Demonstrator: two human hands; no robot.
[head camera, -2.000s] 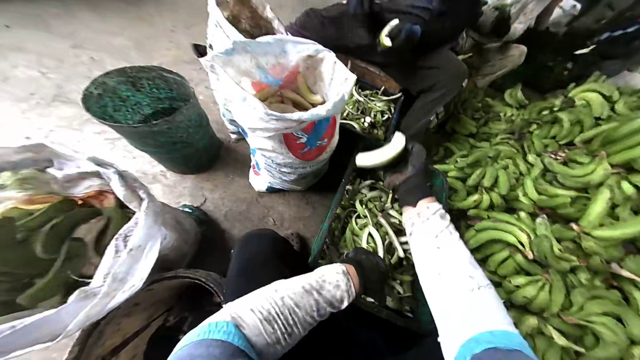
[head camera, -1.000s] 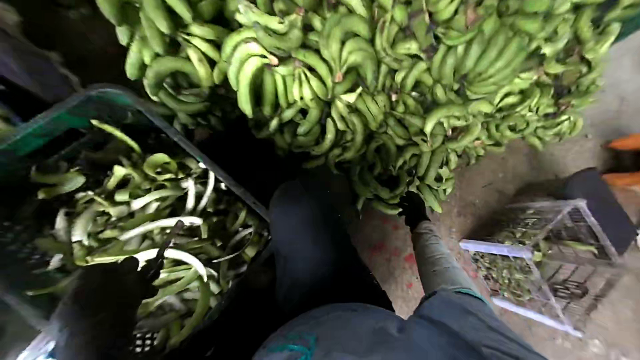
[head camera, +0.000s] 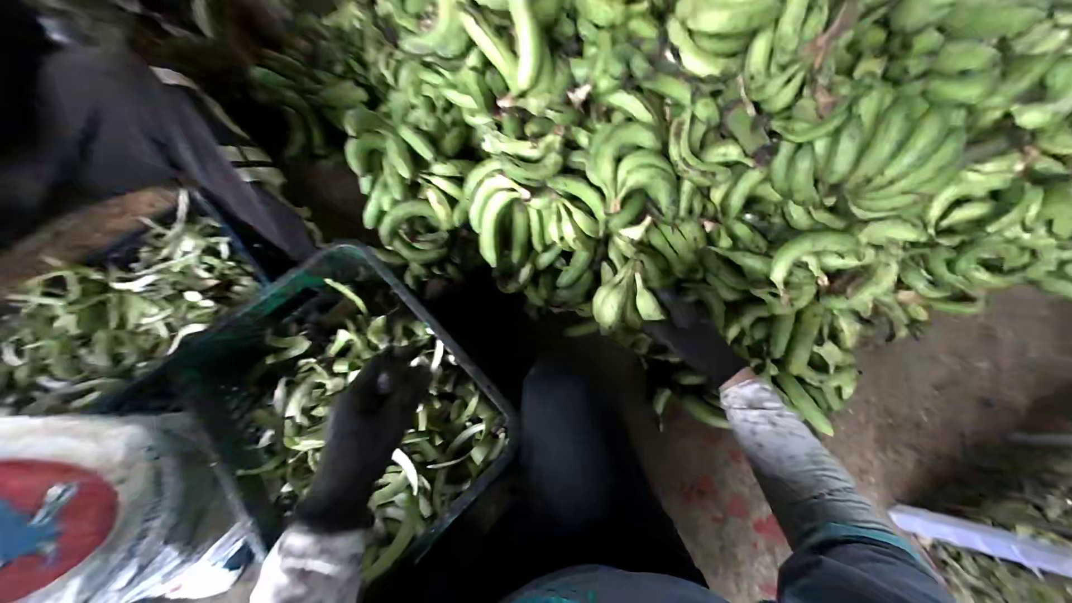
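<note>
Green bananas or plantains (head camera: 636, 167) in bunches form a large pile across the top and right. My right hand (head camera: 691, 339), in a dark glove, reaches into the pile's near edge beside a small pale-green bunch (head camera: 620, 297); its fingertips are hidden among the fruit, so its grip is unclear. Over a dark green plastic crate (head camera: 444, 335) is my left hand (head camera: 377, 419), also dark-gloved. Curved green and white peels (head camera: 318, 402) fill the crate under it. The left fingers are dark and blurred, and whether they hold anything cannot be made out.
Left of the crate, a second crate (head camera: 230, 239) holds more peels. A white sack (head camera: 159, 494) with a red and blue print stands at the lower left. Another person's dark-clothed leg (head camera: 126, 126) is at the upper left. A pale crate rim (head camera: 988, 540) shows at the lower right.
The view has swung from the sacks toward the pile, then back left somewhat. The white peeled piece near my right hand two seconds ago is no longer there; that hand is now at the pile.
</note>
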